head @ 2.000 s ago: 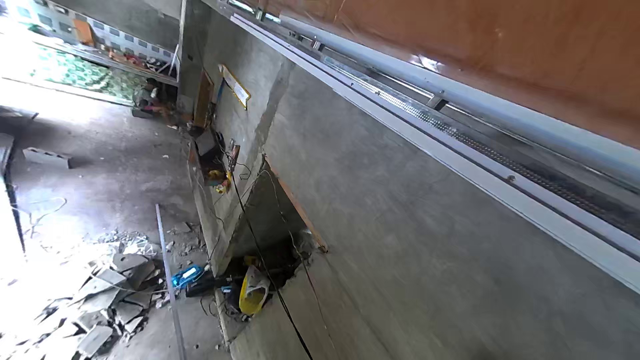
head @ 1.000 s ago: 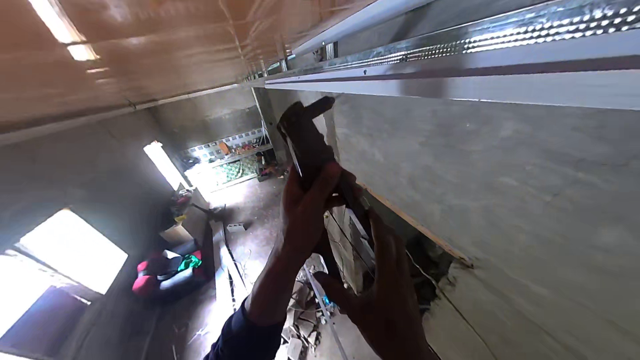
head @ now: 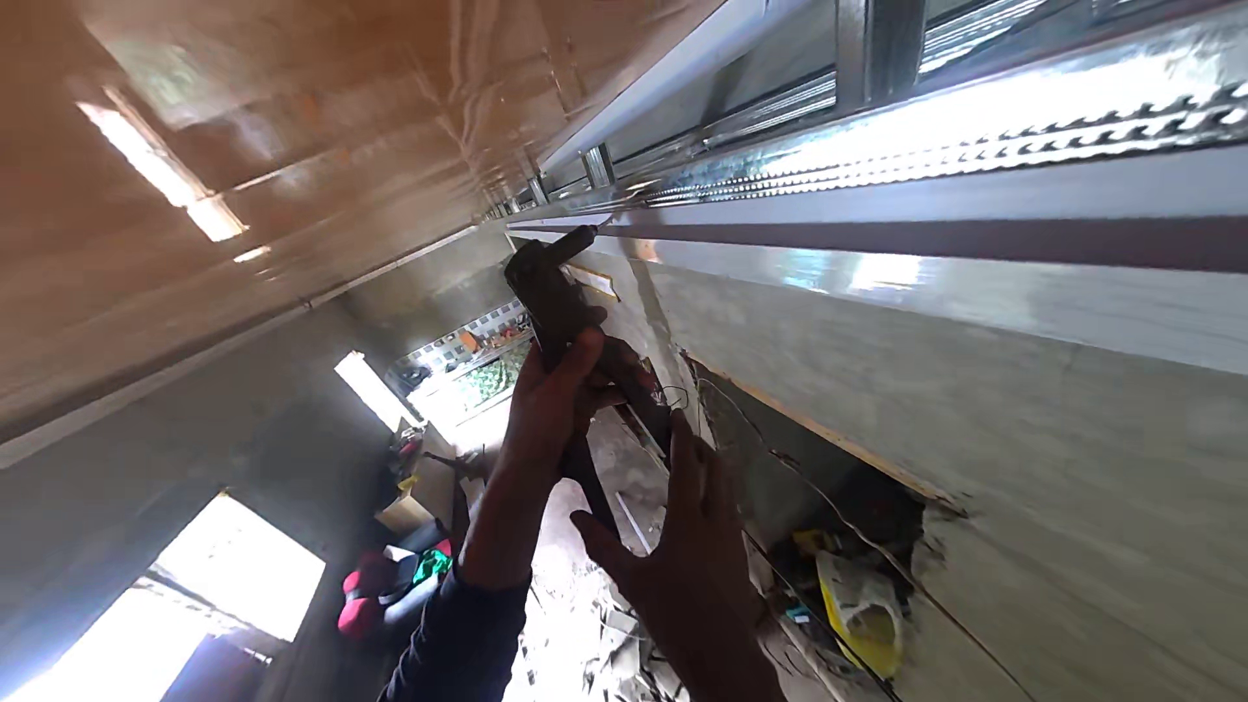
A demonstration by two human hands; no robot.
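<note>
A dark handheld power tool (head: 551,292), like a nail gun, is raised in front of me. My left hand (head: 556,409) is closed round its body. The tool's narrow nose points up and right at the pale trim strip (head: 799,229) along the wall top; whether it touches cannot be told. Lower and to the right, my right hand (head: 682,556) has its thumb spread, its fingertips beside or against the lower part of the tool. Above the trim runs a shiny perforated metal channel (head: 936,141). The tool is in shadow, and its details are hard to make out.
A glossy brown ceiling panel (head: 322,127) fills the upper left. The grey wall (head: 1072,468) has a wood-edged opening with loose wires and a yellow container (head: 863,619). Broken rubble (head: 624,648) lies on the floor below. Red and dark items (head: 361,595) stand at the left.
Both hands and the dark tool have come into view since the oldest frame. The view has swung toward the left side of the room. Over the last second the tool has stayed in my left hand.
</note>
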